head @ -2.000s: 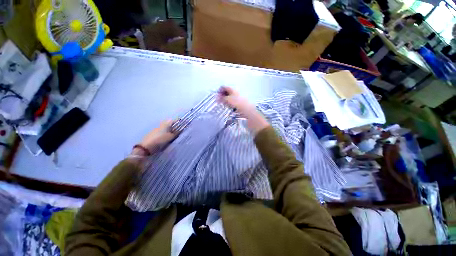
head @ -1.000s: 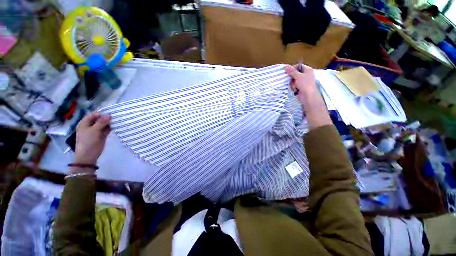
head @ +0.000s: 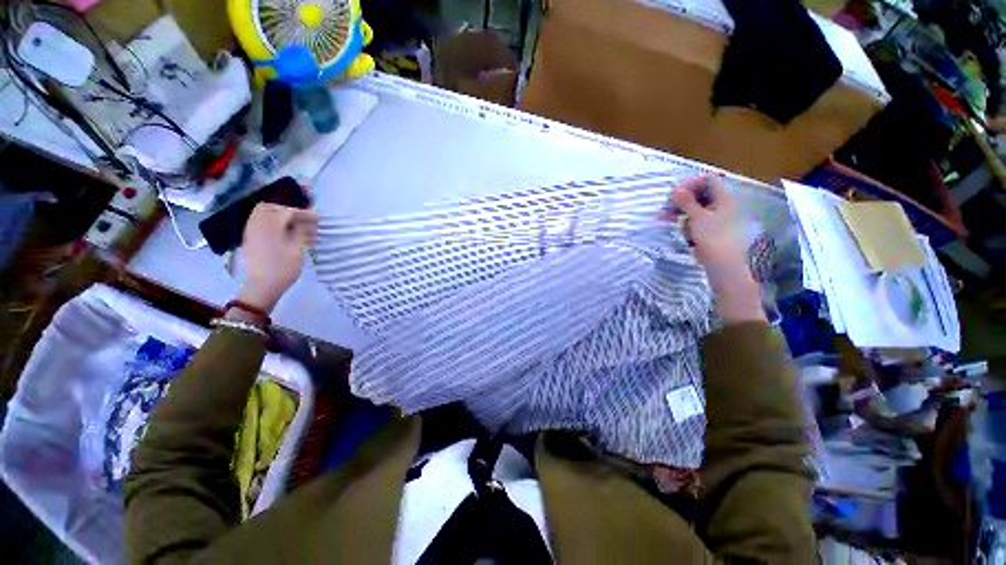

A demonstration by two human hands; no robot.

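The striped shirt (head: 485, 298) lies in front of me, its upper part stretched flat between my hands and the rest bunched towards my body and to the right. My left hand (head: 278, 248) pinches its upper left corner, beside the black smartphone (head: 245, 215). My right hand (head: 712, 221) grips the upper right end; a small dark thing in it in an earlier frame cannot be made out now. A small white label (head: 683, 403) shows on the bunched cloth at the lower right. The edge near my body is partly cut off by my jacket.
A yellow fan (head: 303, 33) and a water bottle (head: 318, 108) stand at the table's back left. A paper stack (head: 871, 265) with a tan card (head: 883, 235) lies at right, above cluttered supplies (head: 883, 408). A white bin (head: 55, 386) of garments stands at lower left.
My hands have moved apart from the bunched cloth and now stretch a striped panel between them. The white label has come into view. The camera view has turned, showing more of the bin.
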